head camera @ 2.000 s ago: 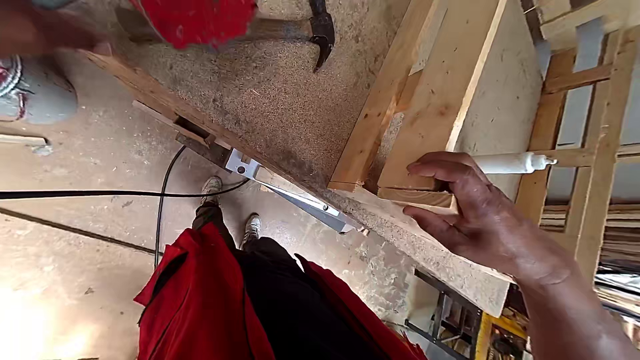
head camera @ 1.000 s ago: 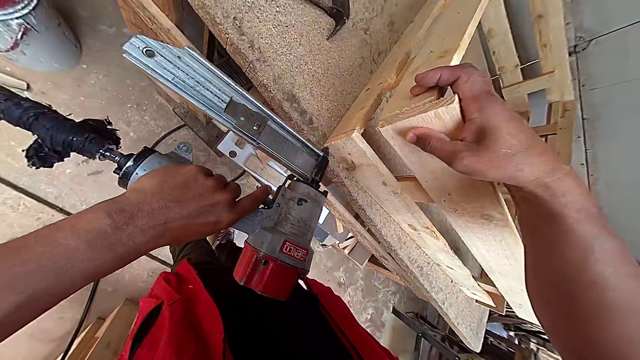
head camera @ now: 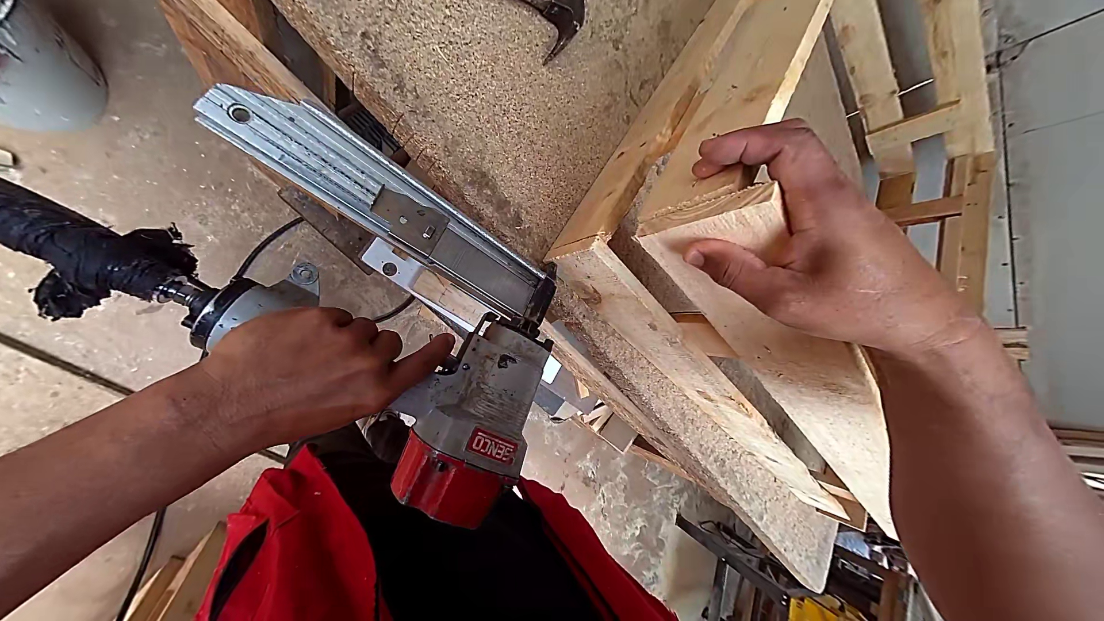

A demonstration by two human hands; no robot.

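Note:
My left hand (head camera: 302, 371) is closed around the handle of a pneumatic nail gun (head camera: 474, 405), its index finger reaching towards the trigger. The tool's metal magazine slants up to the left, and its dark nose (head camera: 542, 297) is close to the end of a wooden board (head camera: 595, 246). At the right, my right hand (head camera: 802, 233) grips the end of another wooden board (head camera: 733, 224) where it meets a wide board, thumb on the near face and fingers over the top. How firmly the pieces touch is partly hidden by the fingers.
A hammer's claw head (head camera: 561, 21) lies on the particleboard surface (head camera: 483, 112). A black-wrapped air hose (head camera: 95, 254) joins the tool from the left. A bucket (head camera: 52, 78) stands at upper left, and slatted wooden frames (head camera: 923, 129) are at upper right.
Two seconds ago my left hand was blurred at the upper left; now it holds the nail gun beside the boards. My right hand has stayed at the board ends and now pinches them.

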